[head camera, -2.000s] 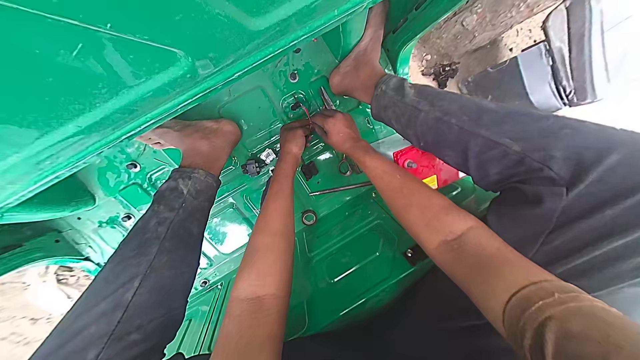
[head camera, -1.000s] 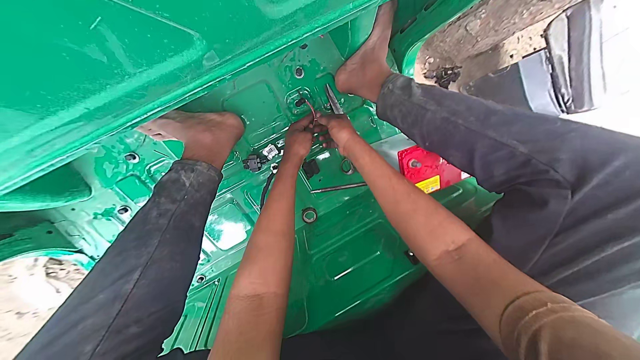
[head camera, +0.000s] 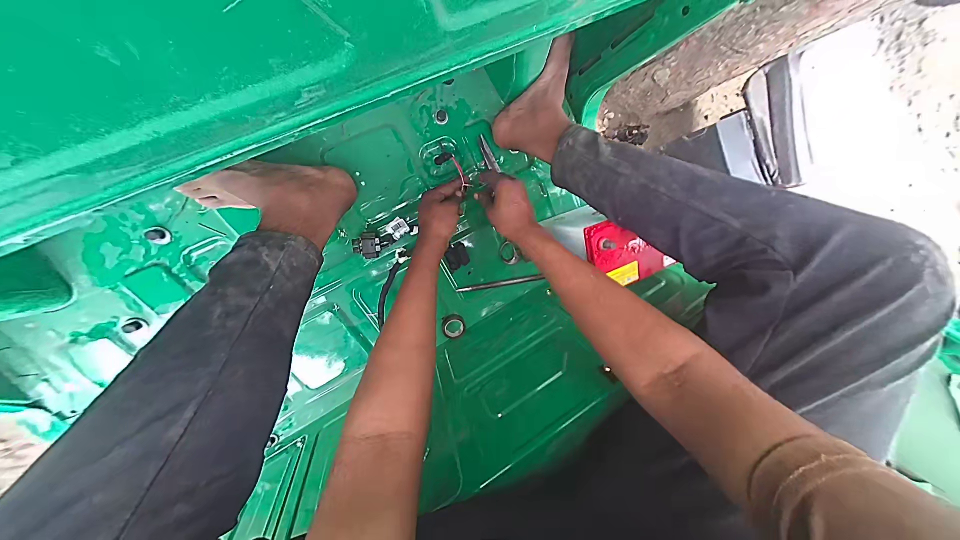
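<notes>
Thin red wires rise from a black grommet or sleeve in a hole of the green metal floor panel. My left hand pinches the wires near their end. Close beside it, my right hand has a pointed metal tool in it, tip directed away from me; its kind is unclear. Just left of my left hand lie a black connector and a white-labelled piece. A black cable runs beside my left forearm. Between my forearms sits a small black part.
A roll of tape, another ring and a metal rod lie on the floor panel. A red box with a yellow label is beside my right leg. My bare feet flank the work. A green panel overhangs the far side.
My hands have parted slightly, and the red wire shows more plainly between them and the floor hole. The pointed tool stays at my right hand.
</notes>
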